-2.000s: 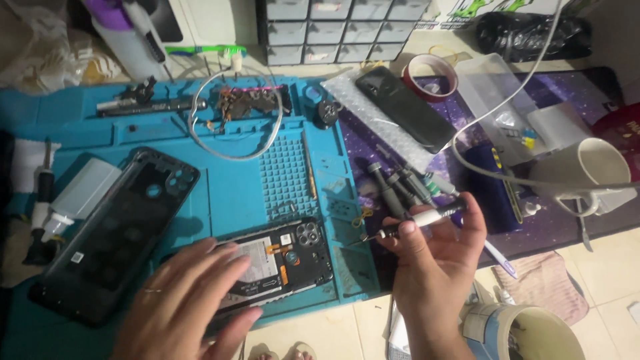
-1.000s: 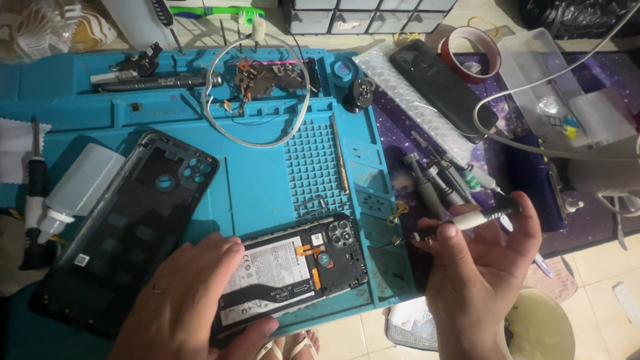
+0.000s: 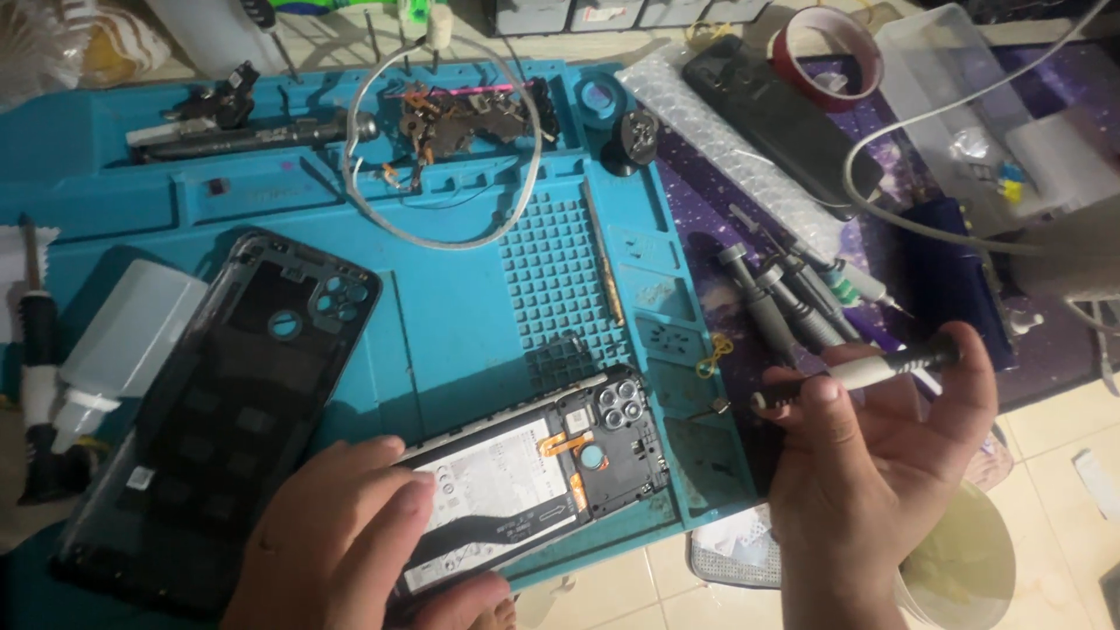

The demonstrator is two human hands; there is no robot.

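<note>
An opened smartphone [image 3: 534, 472] with its battery and orange flex cables exposed lies on the teal silicone repair mat [image 3: 446, 324]. My left hand [image 3: 350, 542] grips the phone's left end, fingers on its upper edge and thumb at the lower one. To the right, my right hand [image 3: 875, 464] holds a black and white precision screwdriver [image 3: 862, 372] between thumb and fingers, its tip pointing left above the mat's right edge. The detached black phone back cover [image 3: 219, 411] lies left of the phone, beside a translucent plastic bottle [image 3: 131, 332].
A looped white cable [image 3: 354, 131] lies over loose phone parts [image 3: 464, 122] in the mat's top tray. Several grey-handled tools [image 3: 787, 297], a dark phone [image 3: 779, 122] on bubble wrap [image 3: 726, 140] and a red tape roll [image 3: 827, 57] are at right. A bucket [image 3: 962, 560] stands below the table.
The left hand remains at the phone's left end, and the right hand still holds the screwdriver. The view has moved closer to the mat.
</note>
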